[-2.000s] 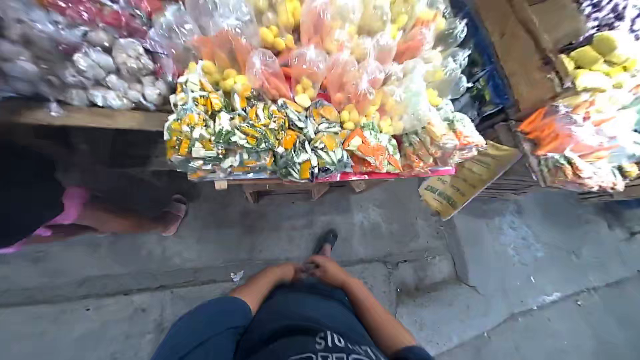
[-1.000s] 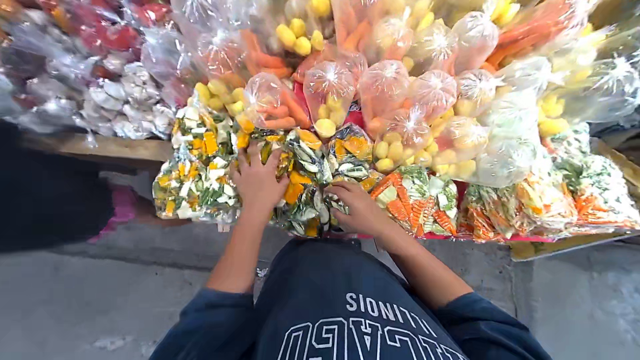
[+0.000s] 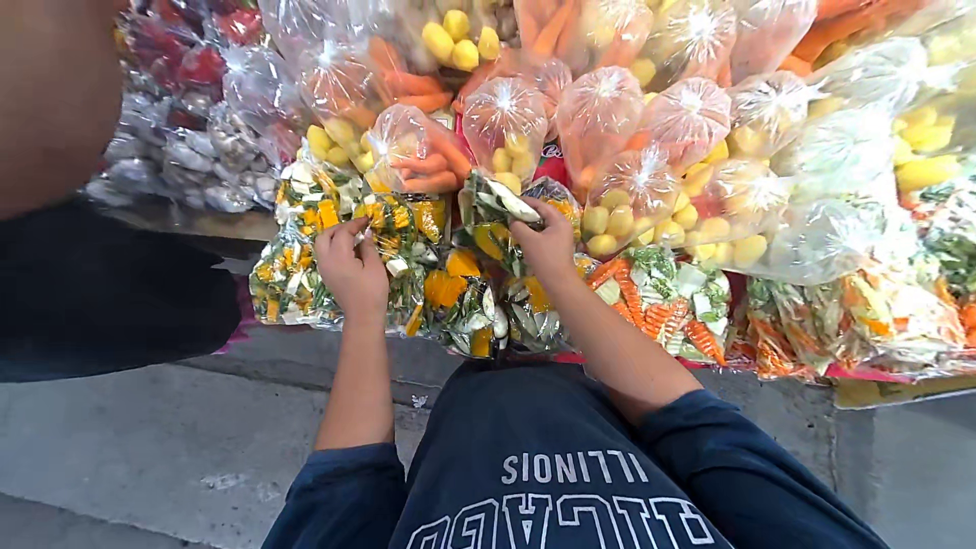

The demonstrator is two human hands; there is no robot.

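Observation:
My right hand (image 3: pixel 547 238) grips the edge of a clear plastic bag of cut vegetables (image 3: pixel 499 200), dark green and white pieces with some orange, and its upper end is raised. My left hand (image 3: pixel 352 267) rests its fingertips on a neighbouring bag of cut squash and greens (image 3: pixel 400 236); whether it pinches the plastic cannot be told. Below and between the hands lie more bags with orange squash pieces (image 3: pixel 445 288). Right of my right forearm is a bag of crinkle-cut carrots and greens (image 3: pixel 671 301).
Behind are tied bags of carrots and potatoes (image 3: pixel 602 114). Bags of garlic (image 3: pixel 191 164) lie at the left. Another person (image 3: pixel 99 282) stands close at the left edge. More vegetable packs (image 3: pixel 846 320) line the right of the stall, whose front edge is near my body.
Both hands, together at my waist two seconds ago, are over the bags. Since one second ago, my right hand has moved away from my body and lifted a bag's end. The other person appears nearer.

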